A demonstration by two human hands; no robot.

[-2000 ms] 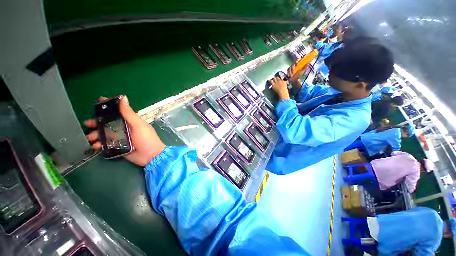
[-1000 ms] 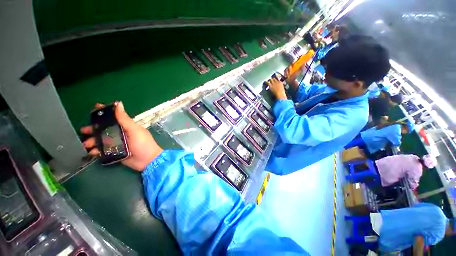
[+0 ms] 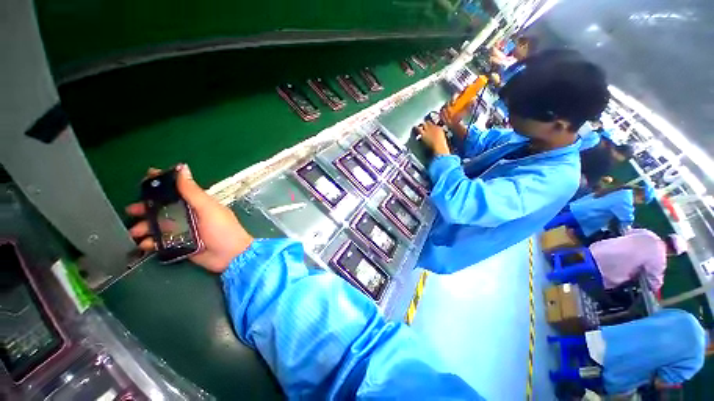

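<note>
My right hand [image 3: 213,235], bare with a blue sleeve, holds a half-assembled phone [image 3: 172,223] at the left. The phone has a black top end, bare inner parts and a pinkish rim. My thumb lies on its upper right side and my fingertips show along its left edge. A clear blister tray [image 3: 286,210] with several similar units in two rows lies on the green bench beyond my sleeve. Another tray [image 3: 125,341] with units and a green label [image 3: 74,284] is cut off at the lower left. My left hand is out of the picture.
A pale metal upright [image 3: 66,157] stands left of the held phone. Several units lie on the green conveyor [image 3: 227,117] behind the light-coloured edge strip. A worker in a blue smock [image 3: 501,204] sits beyond the tray, with an orange tool [image 3: 467,95] at their hands.
The view has shifted slightly, and the conveyor units appear further left. My right hand still holds the phone, now slightly lower in the picture.
</note>
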